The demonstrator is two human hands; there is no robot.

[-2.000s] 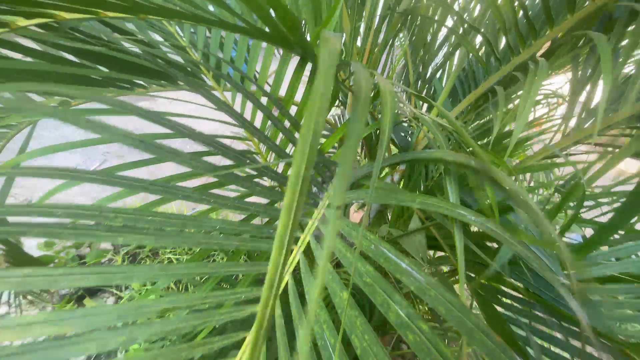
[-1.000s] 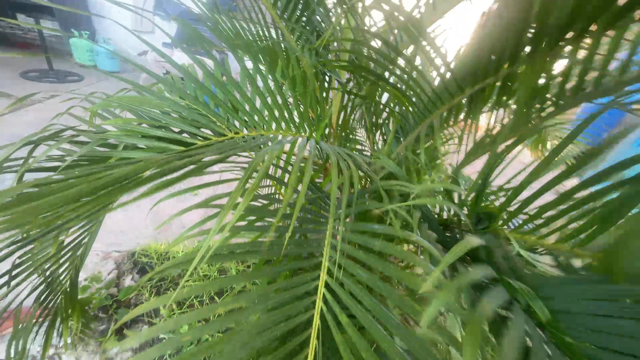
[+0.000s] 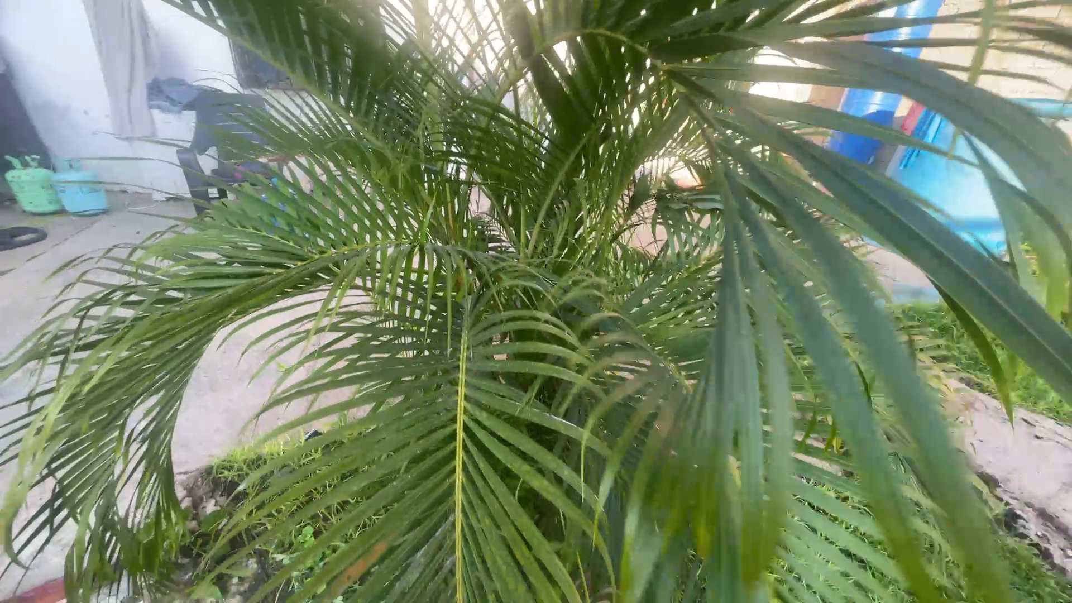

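Note:
Neither my left hand nor my right hand shows in the head view. A large green palm plant fills the middle of the picture, its fronds spreading to both sides. One palm frond (image 3: 460, 419) with a yellow-green midrib hangs down toward the bottom centre. Another frond (image 3: 276, 272) arches out to the left. Broad leaflets (image 3: 837, 243) droop close to the camera on the right, partly blurred. The base of the palm is hidden behind its leaves.
Two gas cylinders, one green (image 3: 33, 186) and one light blue (image 3: 81, 191), stand by a white wall at the far left, near a dark plastic chair (image 3: 213, 138). A concrete kerb (image 3: 1009, 461) and grass (image 3: 988, 352) lie at right. Blue objects (image 3: 955, 180) stand behind the fronds.
The view has drawn back and shifted, so more of the palm, the chair and the blue objects at right now show. No hand appears in any frame.

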